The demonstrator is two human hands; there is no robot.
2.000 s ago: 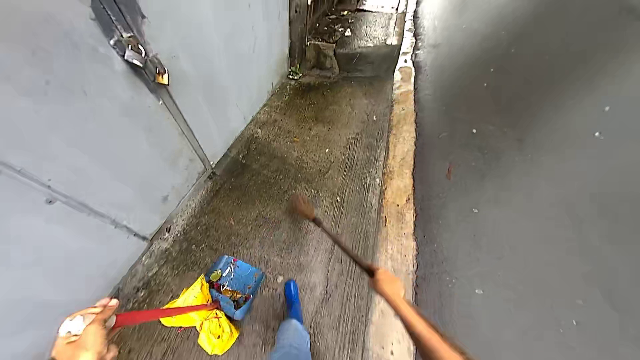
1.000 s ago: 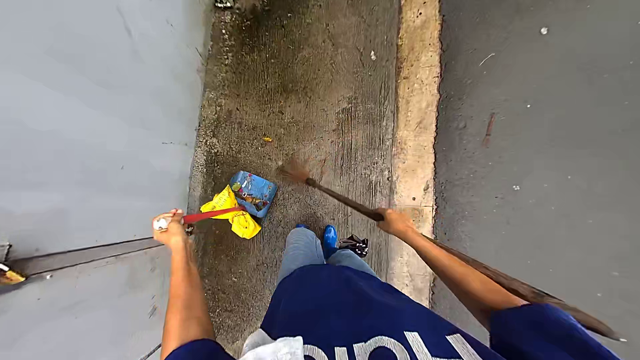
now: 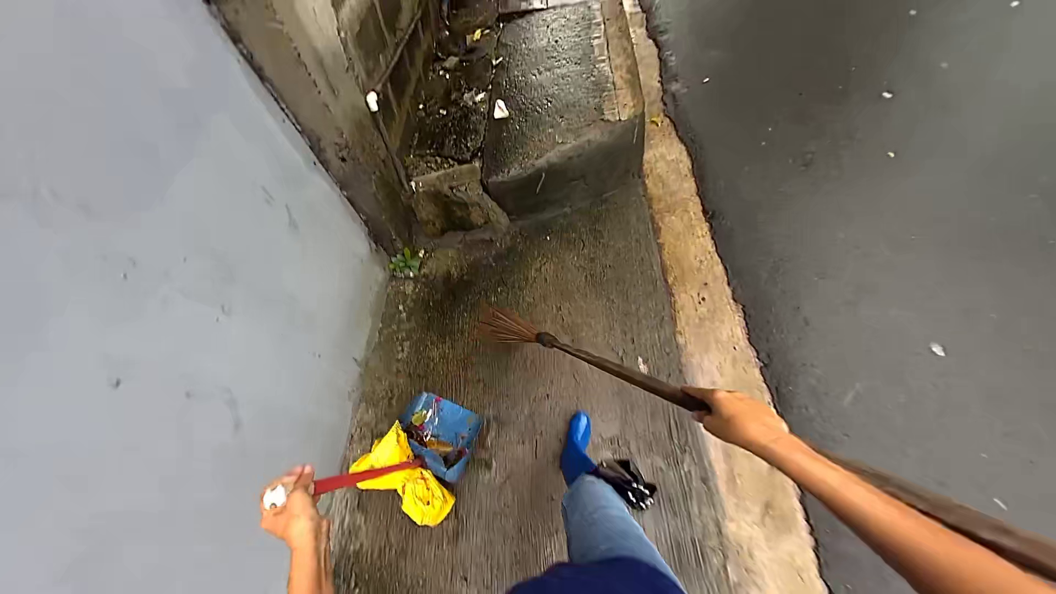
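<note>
My left hand (image 3: 290, 505) grips the white end of a dustpan's red handle (image 3: 363, 477). The blue dustpan (image 3: 452, 425) rests on the wet concrete at lower centre-left, with leaves and bits of litter in it. A yellow plastic bag (image 3: 425, 497) hangs about the handle beside the pan. My right hand (image 3: 737, 419) is closed around the dark wooden shaft of a stick broom (image 3: 623, 373). The broom's brown bristles (image 3: 505, 326) are over the pavement, ahead of the dustpan and a little to its right. The shaft runs back along my right forearm.
A grey wall (image 3: 190, 272) borders the left side. Ahead, a raised concrete step (image 3: 569, 169) stands beside a littered gutter (image 3: 454, 107). A small green plant (image 3: 405, 262) grows at the wall's corner. The curb (image 3: 701, 289) separates the walkway from the road (image 3: 891, 272). A black plastic bag (image 3: 631, 483) lies by my blue boot (image 3: 577, 441).
The view has tilted forward from a steeper downward look. The step and gutter ahead appear larger than two seconds ago, and the wall's padlocks are out of view. Both hands keep their holds.
</note>
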